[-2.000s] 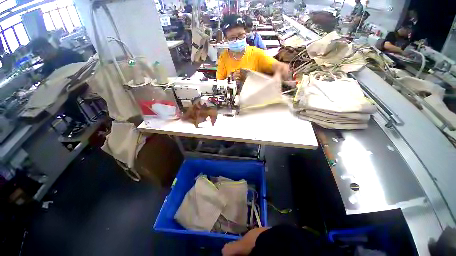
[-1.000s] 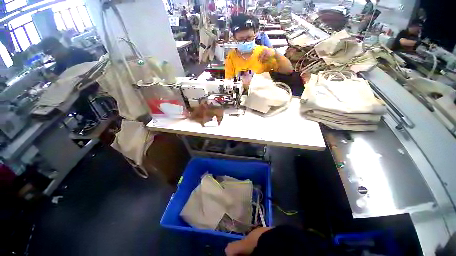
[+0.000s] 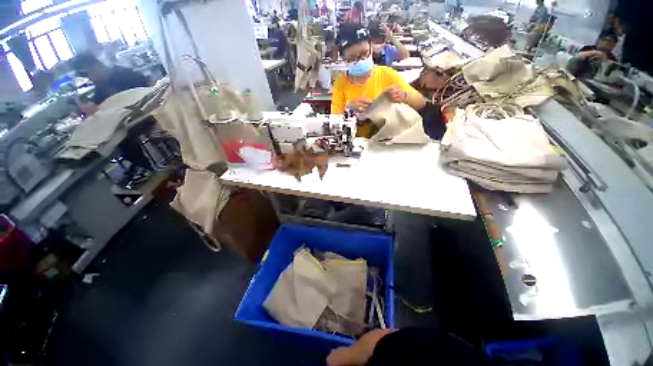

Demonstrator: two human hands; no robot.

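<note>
A blue plastic bin (image 3: 259, 300) stands on the dark floor in front of me. Beige bags with yellow edging (image 3: 304, 286) lie in a loose heap in it, with thin straps at its right side. My right hand (image 3: 361, 348) is at the bin's near right rim, cut off by the bottom edge, with a dark sleeve reaching to the right. Its fingers are blurred, and I cannot tell if it grips the rim. My left hand is not in view.
A white table (image 3: 401, 187) across the bin bears a sewing machine (image 3: 308, 134), brown scraps (image 3: 304, 164) and stacked beige bags (image 3: 501, 154). A person in yellow (image 3: 379, 82) handles a beige bag behind it. A shiny metal counter (image 3: 573, 264) is at right.
The view has shifted, so the bin and table sit slightly further right. My right hand stays by the bin rim. The person across has moved the beige bag back toward their body.
</note>
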